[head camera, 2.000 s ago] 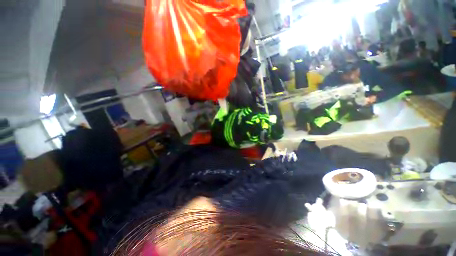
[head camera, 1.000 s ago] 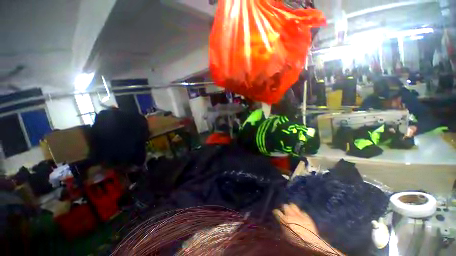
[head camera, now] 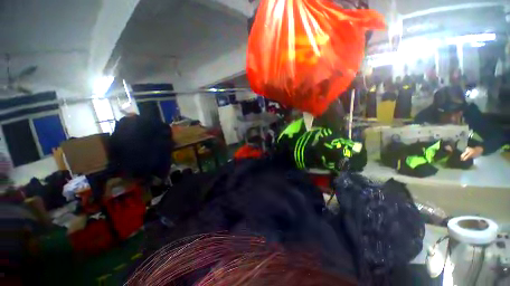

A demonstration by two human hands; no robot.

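Dark plain cloth (head camera: 251,201) lies heaped in front of me, partly covered by the wearer's hair at the bottom. A dark, speckled glittery cloth (head camera: 380,223) is bunched to its right, close to the sewing machine (head camera: 475,265). The machine shows only in part at the lower right, with a white ring-shaped disc (head camera: 472,229) on its end. Neither of my hands is in view. The needle area cannot be seen.
A bright red-orange plastic bag (head camera: 307,56) hangs above the cloth. A black and neon green bundle (head camera: 321,148) lies behind it. Another person (head camera: 456,111) sits at a machine opposite. Red containers (head camera: 124,212) stand at the left.
The view has swung left, so the machine sits further right. A hand seen on the dark cloth one second ago is gone from view. The glittery cloth now stands up in a bunched pile.
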